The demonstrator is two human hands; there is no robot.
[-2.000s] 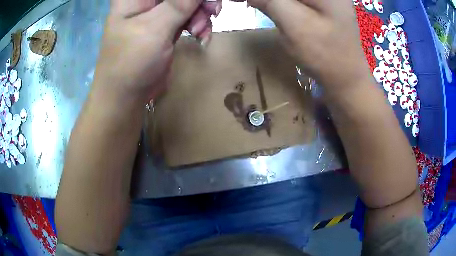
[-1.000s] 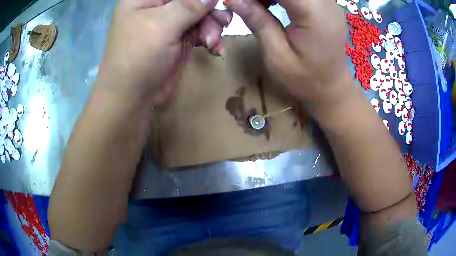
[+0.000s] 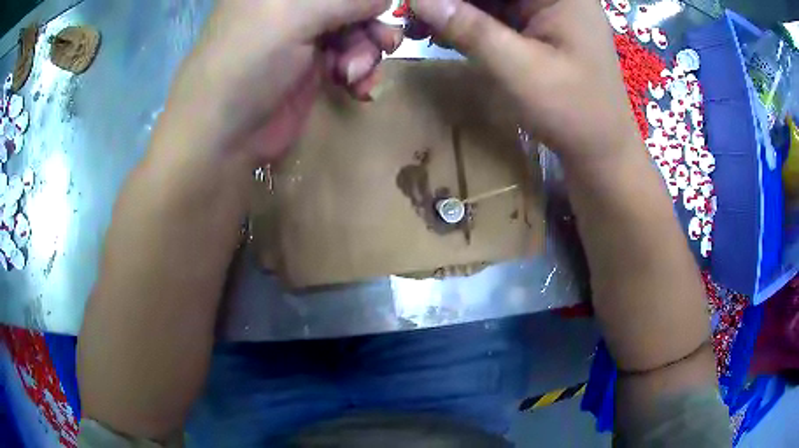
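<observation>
My left hand [image 3: 289,70] and my right hand [image 3: 534,70] meet at the top edge, partly cut off. A white disc part [image 3: 393,12] with a bit of red sits between my left fingertips, with my right fingertips touching at its right. Whether my right fingers hold a small part is hidden. Below, the small glue cup [image 3: 450,209] stands on the brown cardboard pad [image 3: 350,219], beside dark stains. A thin pale glue stick [image 3: 492,193] rests with one end at the cup.
White discs with red marks [image 3: 679,149] and a heap of small red parts [image 3: 637,66] lie at right, beside the lavender-blue tray [image 3: 731,157]. More white discs [image 3: 16,214] and two brown pieces [image 3: 75,48] lie at left. Bins with red pieces [image 3: 35,376] are below.
The white disc with red now shows between my fingertips. My left fingers have curled slightly and my right thumb has moved beside the disc. The view has shifted slightly.
</observation>
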